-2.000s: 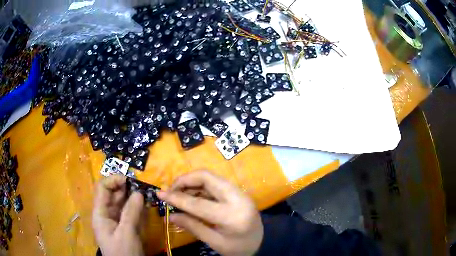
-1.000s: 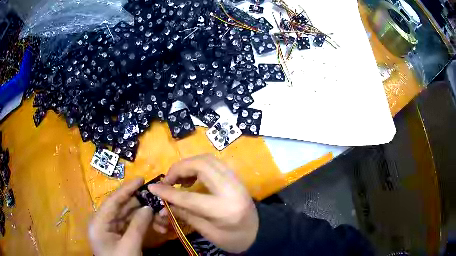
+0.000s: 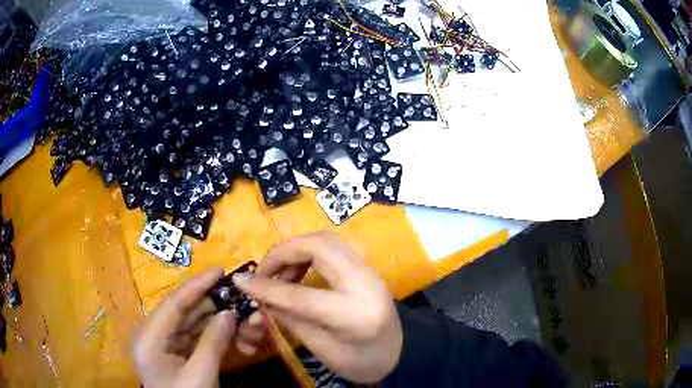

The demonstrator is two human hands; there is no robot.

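Observation:
A black LED board (image 3: 234,294) is held between both hands at the bottom centre, above the orange tabletop. My left hand (image 3: 182,333) grips its left and lower edge with thumb and fingers. My right hand (image 3: 330,307) pinches its right side with the fingertips. Yellow and red lead wires (image 3: 284,350) hang from under the right fingers towards the bottom edge. The fingers hide where the wires meet the board. A large heap of LED boards (image 3: 190,106) lies behind the hands.
Two pale-side boards (image 3: 344,200) lie at the heap's front edge. Small wired boards (image 3: 459,45) lie on the white sheet (image 3: 516,144). A clear bag (image 3: 114,23) and blue bin (image 3: 30,114) are at left, a tape roll (image 3: 607,49) at right. Loose dark pieces lie along the left edge.
The pale board beside the left hand has come clear of the fingers. The held board is turned and more exposed. The wires have swung to the right.

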